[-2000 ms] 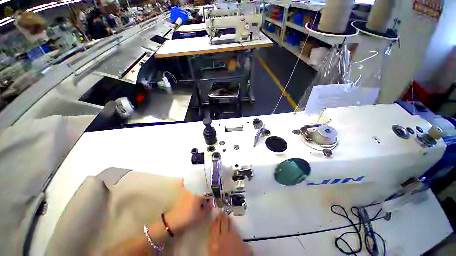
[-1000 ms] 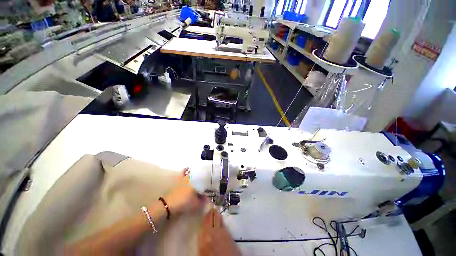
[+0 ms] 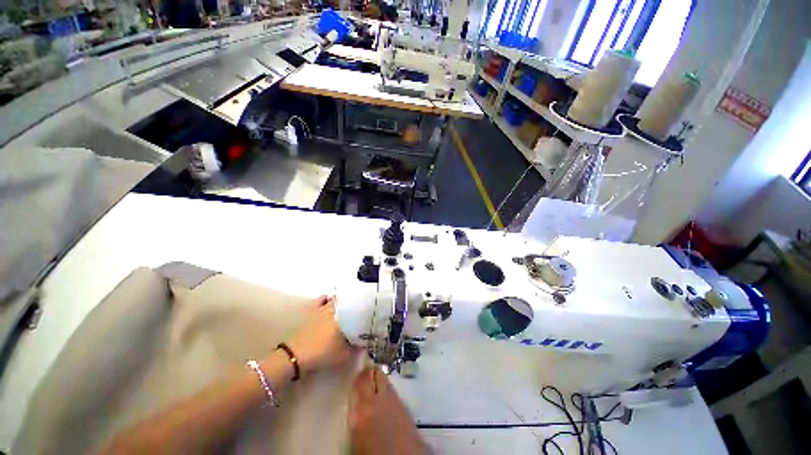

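A large beige fabric panel lies left of the needle, with folds at its left part, and runs under my arms. My left hand, with two bracelets on the wrist, presses the cloth just left of the presser foot. My right hand is at the cloth's edge right in front of the needle area, with its fingertips close to the left hand. The fingertips are blurred and partly hidden at the needle. The white sewing machine with blue lettering stands over the cloth's right edge.
Thread snips with black cord lie on the right of the table. Pale cloth drapes at the far left. Thread cones stand behind the machine. Another sewing machine and shelves are further back.
The camera view has tilted up and shifted. Both hands stay at the needle area. The cloth's far corner sits slightly further left in view than two seconds ago.
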